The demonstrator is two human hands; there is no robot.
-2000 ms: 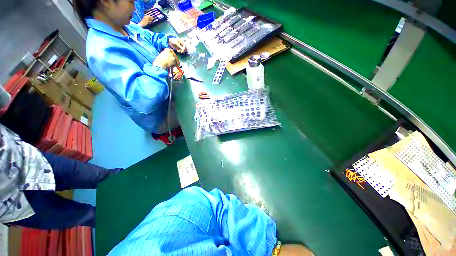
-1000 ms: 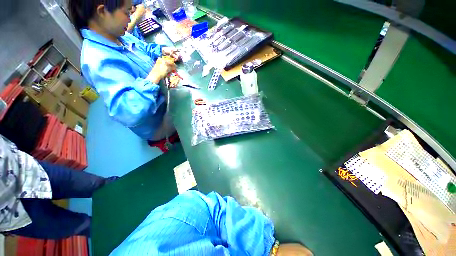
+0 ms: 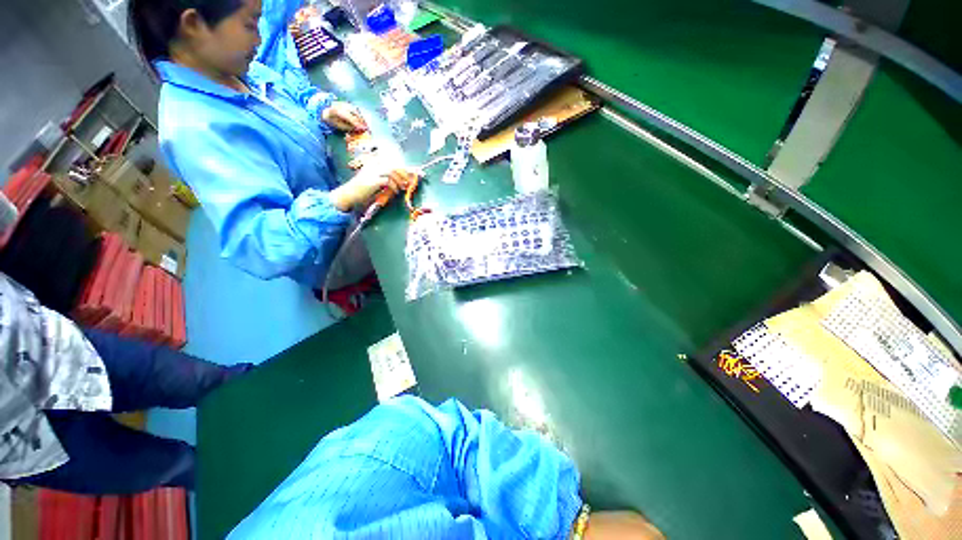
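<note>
My left forearm in a blue sleeve rests at the bottom edge. Only the bare wrist and a strip of my left hand (image 3: 624, 526) show, cut off by the frame, so its fingers are hidden. My right hand is not in view. A clear plastic parts bag (image 3: 491, 243) with rows of small dark pieces lies flat on the green bench (image 3: 643, 369). A small whitish bottle (image 3: 530, 160) stands behind it. At the right, a black tray (image 3: 786, 422) holds tan papers (image 3: 854, 390), dotted white label sheets (image 3: 778, 364) and orange bits.
A neighbour in a blue smock (image 3: 248, 169) holds an orange-handled tool (image 3: 382, 197) close to the bag. Beyond are a black tray of devices (image 3: 527, 84) and blue bins (image 3: 424, 51). A side stand (image 3: 295, 422) bears a white label. At left are a person's legs and stacked red trays (image 3: 127, 295).
The neighbour's tool hand has moved toward the parts bag, and the other hand has shifted back. My forearm has stayed about the same. The view has shifted slightly.
</note>
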